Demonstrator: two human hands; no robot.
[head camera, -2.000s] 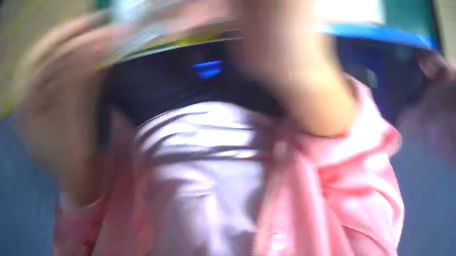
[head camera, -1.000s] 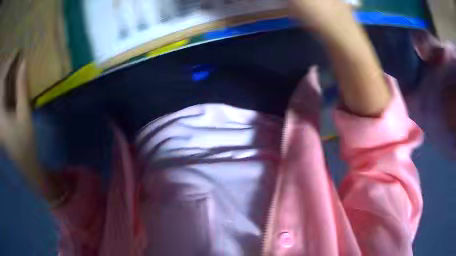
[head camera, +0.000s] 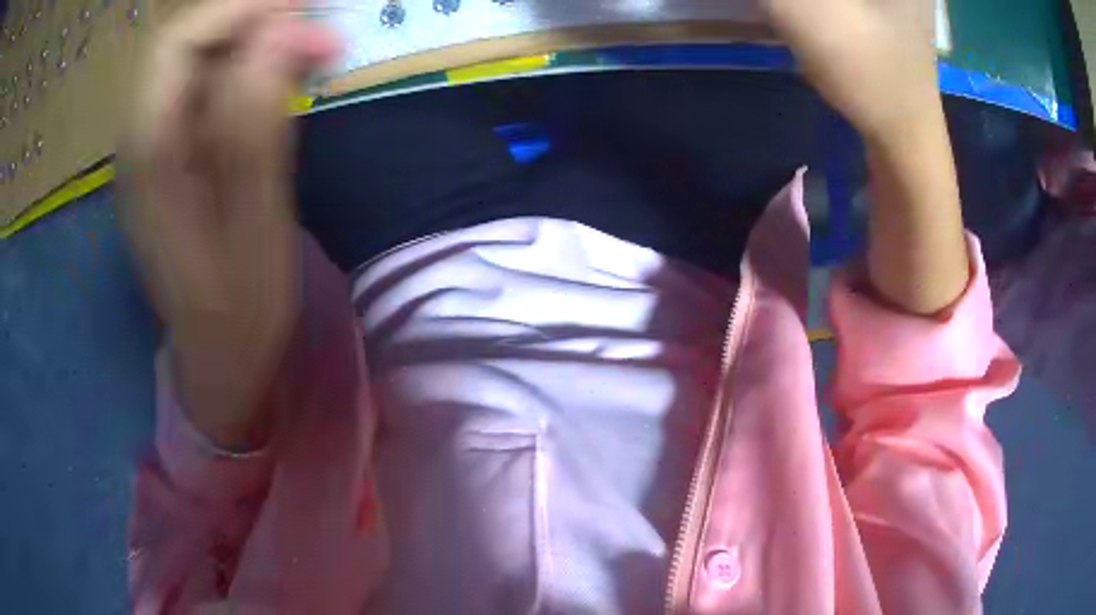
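Observation:
The white foam tray lies at the top of the picture, mostly cut off, with its brown edge towards me. A few small silver metal pieces show on it. My left hand is blurred at the upper left, between the tray and the cardboard holding board; whether it holds anything cannot be seen. My right hand is over the tray's right part, with its fingers cut off by the top edge, so its grip is hidden.
The brown cardboard holding board with rows of silver pieces is at the upper left. The green mat shows at the right. Yellow and blue tape edges the bench. Part of another person shows at the far right.
My left hand has moved from the far left edge rightwards and up beside the tray. My right hand has shifted slightly right. The cardboard board's silver pieces now show more clearly.

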